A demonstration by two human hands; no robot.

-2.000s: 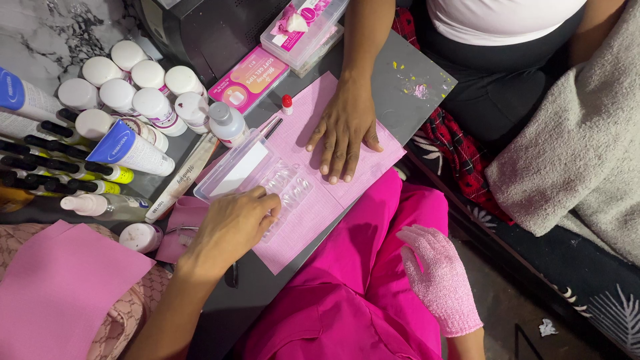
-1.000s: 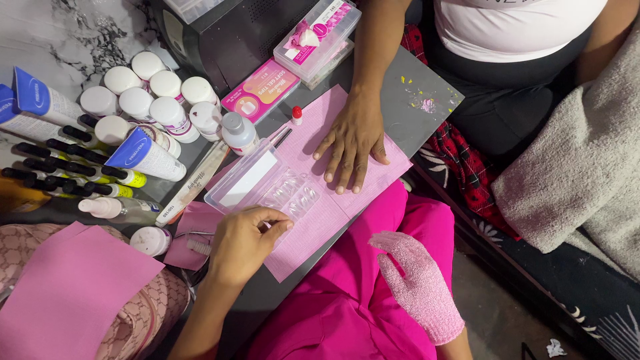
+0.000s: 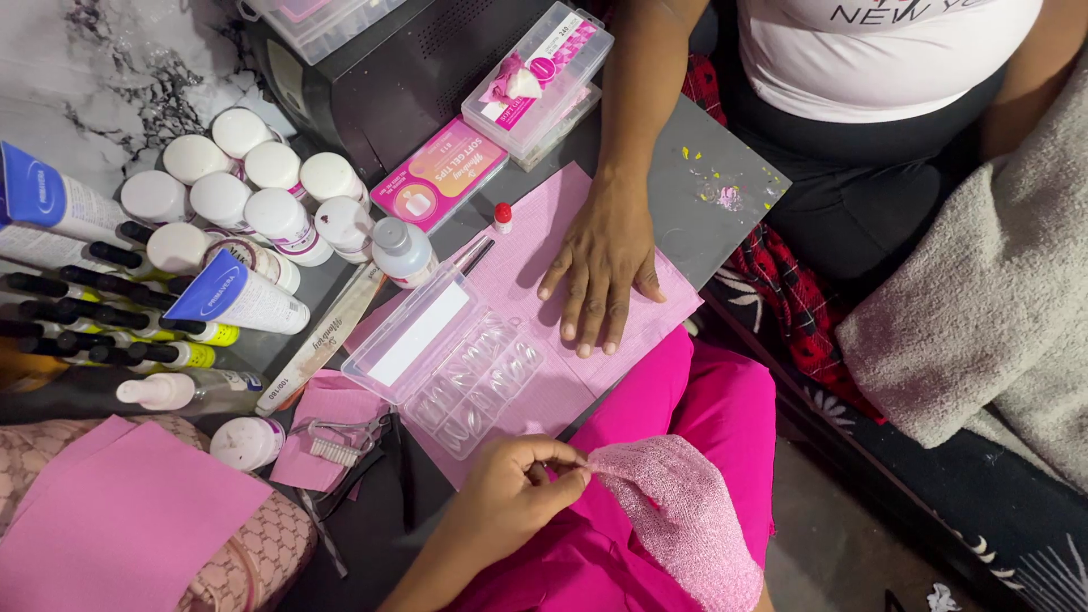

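Note:
My bare left hand point(image 3: 531, 484) is at bottom centre, below the case, its thumb and index finger pinched together against the fingertips of my right hand point(image 3: 680, 518). That hand wears a pink knit glove, over my magenta trousers. Whether something small lies between the fingertips or the glove's own fabric is pinched cannot be told. Left of them an open clear plastic case point(image 3: 416, 331) holds clear nail tips point(image 3: 476, 382) in compartments. It sits on pink paper sheets point(image 3: 544, 399). Another person's hand point(image 3: 603, 263) lies flat on the sheets, fingers spread.
White-lidded jars point(image 3: 272, 212), squeeze tubes point(image 3: 246, 293), polish bottles point(image 3: 127, 319) and a nail file point(image 3: 323, 340) crowd the left. A soft gel tips box point(image 3: 438, 174), a capped bottle point(image 3: 404, 251) and a red-capped vial point(image 3: 503, 218) stand behind. Metal clippers point(image 3: 340, 438) lie at lower left.
My left hand has moved from over the nail tip case to my gloved right hand, and their fingertips have come together. The other person's hand stays on the pink sheets.

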